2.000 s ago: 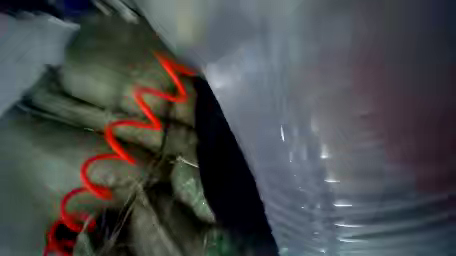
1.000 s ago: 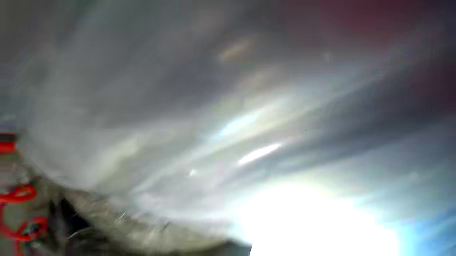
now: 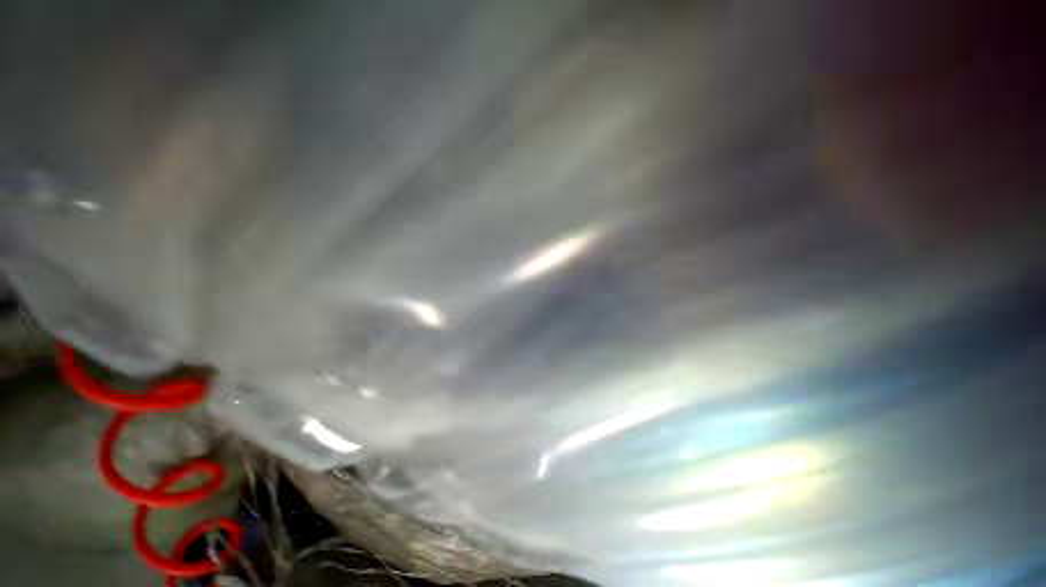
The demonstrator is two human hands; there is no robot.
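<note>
A translucent air column bag fills most of the head view, very close to the camera and blurred. Its surface shows faint ribs and bright glints, with a bright glare at the lower right. A red coiled air hose hangs at the lower left; its upper end passes behind the edge of the film. No hand can be made out in the view. What holds the bag is hidden or out of the picture.
Grey-green woven sacking lies behind the hose at the lower left, with loose pale strands beside a dark gap. A blurred dark red shape shows through the film at the upper right.
The film was on the right two seconds ago and now covers most of the view. The hose has shifted to the lower left. The glare has shrunk since one second ago.
</note>
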